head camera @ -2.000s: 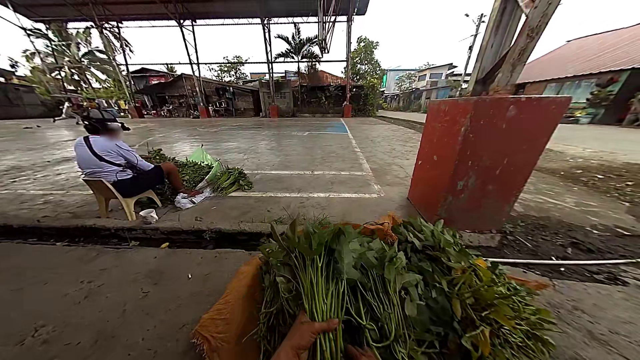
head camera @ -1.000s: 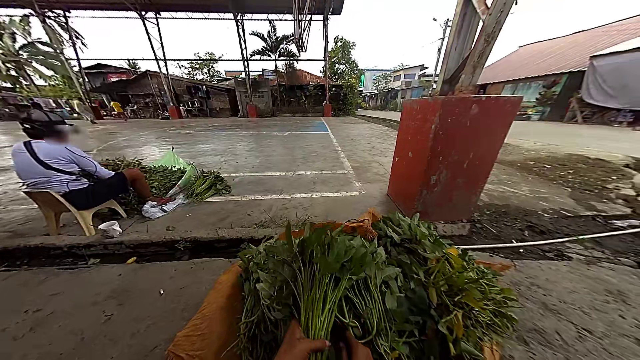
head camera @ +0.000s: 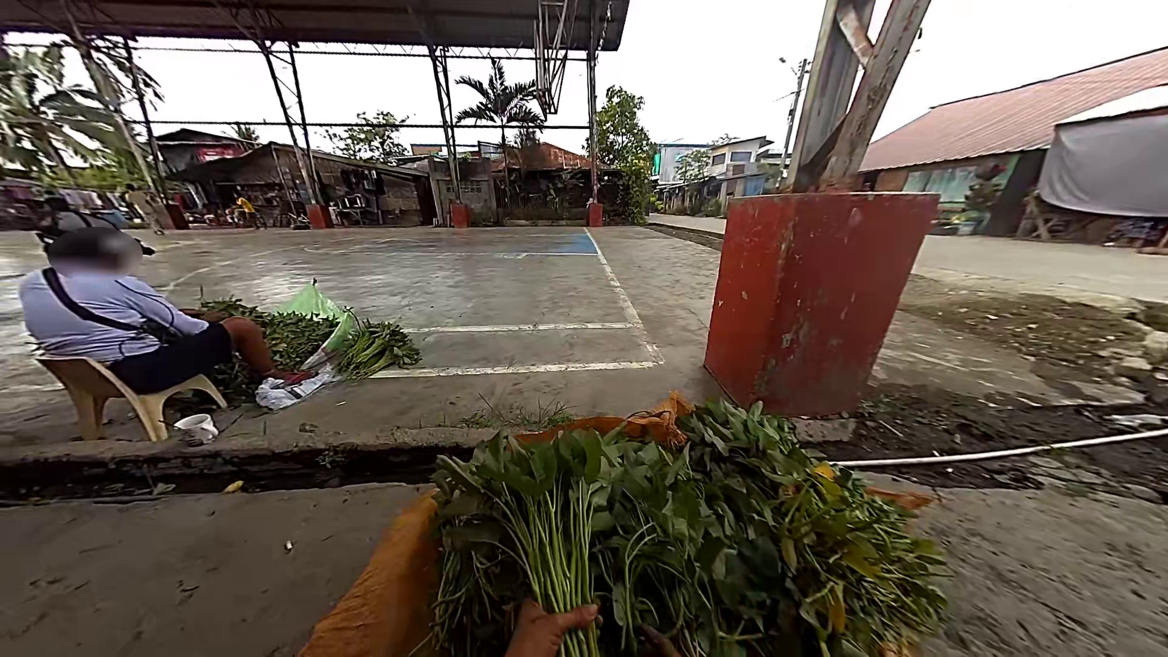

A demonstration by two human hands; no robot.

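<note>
At the bottom middle, my left hand point(head camera: 549, 630) is closed around the stems of a bunch of leafy greens point(head camera: 558, 547), thumb across them, leaves pointing away from me. Just right of it, only a small part of my right hand point(head camera: 659, 641) shows low among the stems; its fingers are mostly hidden. A large heap of leafy greens point(head camera: 730, 538) lies under and beside both hands, with some yellow leaves on its right side. The heap rests on an orange woven sack point(head camera: 388, 584), whose edges show at the left and behind.
Beyond a narrow gutter point(head camera: 274, 470), a person point(head camera: 100, 310) sits on a plastic chair point(head camera: 137, 392) near more greens point(head camera: 292, 338) and a green sack point(head camera: 315, 306). A white cup point(head camera: 196, 427) stands by the chair. A red concrete post base point(head camera: 812, 301) rises behind the heap; a white pipe point(head camera: 1004, 453) runs right.
The view has shifted somewhat. My left hand stays on the stems of the bunch, while less of my right hand shows now than one second ago.
</note>
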